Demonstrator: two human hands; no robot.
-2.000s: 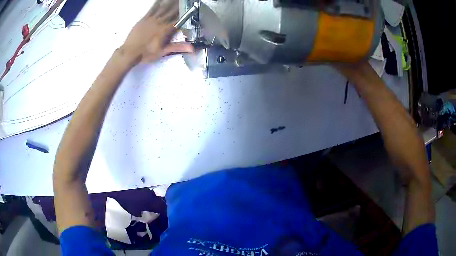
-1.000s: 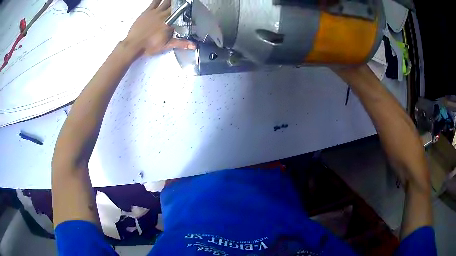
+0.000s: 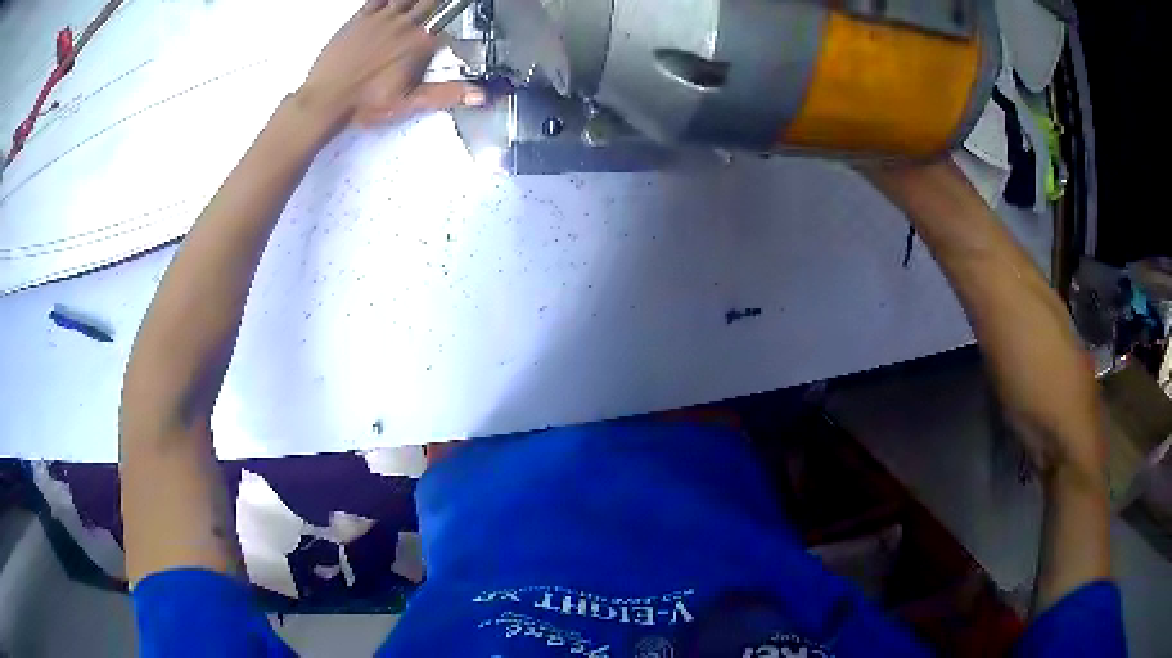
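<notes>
The straight-knife cutting machine (image 3: 745, 77), silver with an orange band, stands at the top centre. Its flat metal base plate (image 3: 553, 142) shows below the motor. My left hand (image 3: 382, 71) lies spread and flat left of the blade area, its thumb pointing at the machine's front; it grips nothing that I can see. The paper marker (image 3: 116, 167) with thin printed lines lies under and left of that hand. My right forearm reaches up behind the motor, and my right hand is hidden by it. The blade's contact with the lay cannot be made out.
A small dark stick-like piece (image 3: 82, 323) lies on the pale table (image 3: 386, 347) at left. Dark snippets (image 3: 742, 315) and specks lie nearer the middle. A red-wrapped cord (image 3: 49, 97) crosses the upper left. Cut pieces (image 3: 1022, 142) lie at the right end. Scraps (image 3: 321, 514) hang below the near edge.
The table and scraps have shifted slightly upward in view. My left hand has moved slightly up and left in view, still beside the machine. The machine remains at the top centre, slightly higher.
</notes>
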